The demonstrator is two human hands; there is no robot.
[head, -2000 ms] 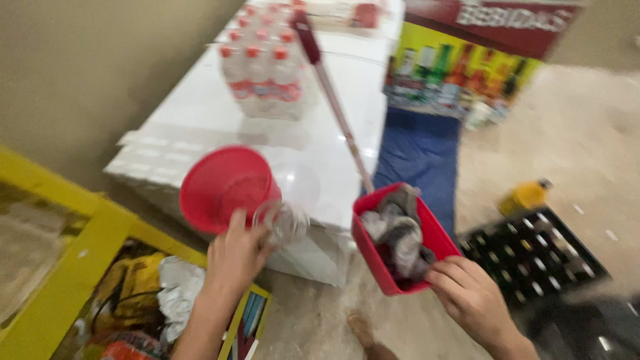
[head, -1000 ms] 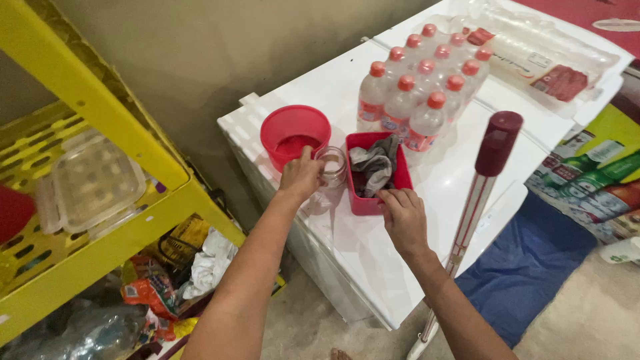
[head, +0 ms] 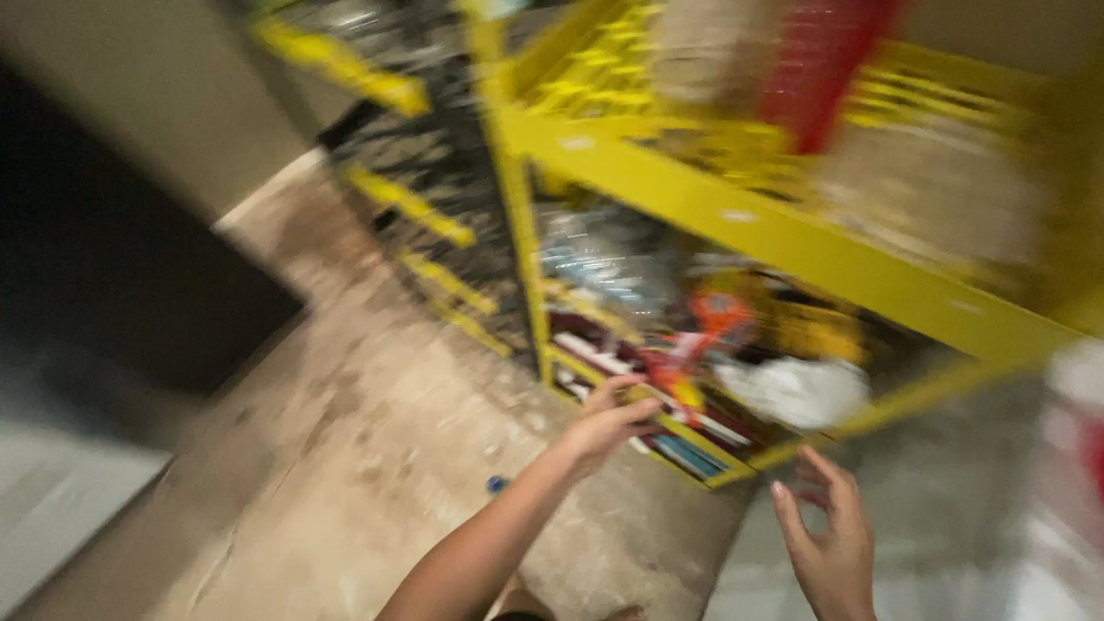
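Observation:
My left hand [head: 608, 424] is held out, fingers apart and empty, in front of the lower part of a yellow metal shelf [head: 742, 216]. My right hand [head: 828, 526] is to its right, also empty, thumb and fingers spread, in front of a pale grey surface. Behind my left hand, orange and red plastic packaging [head: 694, 345] lies on the low shelf beside a crumpled white bag [head: 789, 390] and clear plastic [head: 604, 259]. The view is blurred.
A red object [head: 819, 69] and a pale clear container [head: 936, 190] stand on the upper shelf. A dark panel [head: 103, 224] rises at the left. A small blue thing [head: 497, 485] lies on the stained floor [head: 379, 448]. A bare foot partly shows at the bottom.
Both hands have let go: the left of the clear jar, the right of the red bin with cloths. The view has swung left to the yellow shelf and floor.

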